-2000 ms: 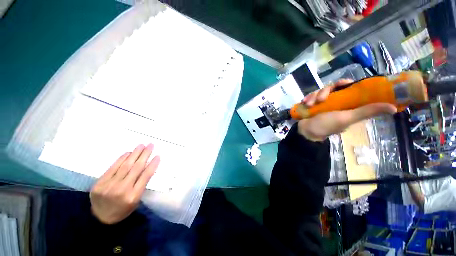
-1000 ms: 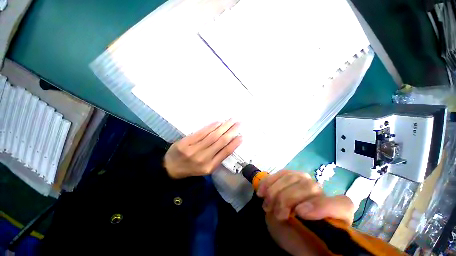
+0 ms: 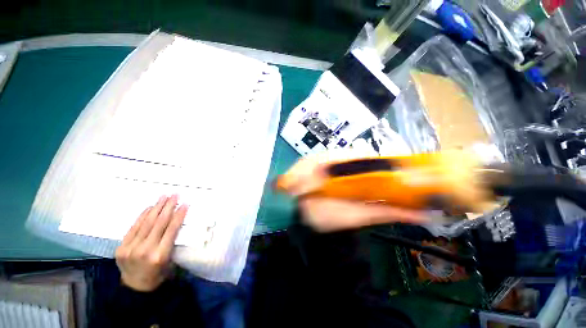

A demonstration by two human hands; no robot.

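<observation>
White panels lie side by side on a translucent foam sheet on the green bench; glare hides most of their detail. My left hand rests flat, fingers spread a little, on the near edge of the panels. My right hand is closed around an orange electric screwdriver, right of the panels; both are motion-blurred. The driver's front points left and its dark rear end points right. The screw feeder, white with a dark top, stands behind my right hand.
A clear plastic bag around tan cardboard lies right of the feeder. Blue-handled tools are at the upper right. A wire rack stands below the bench edge. Stacked white strips are at the lower left.
The driver has moved right, away from the panels' near edge, with my right hand still holding it. The view has swung to the right. My left hand remains on the panels.
</observation>
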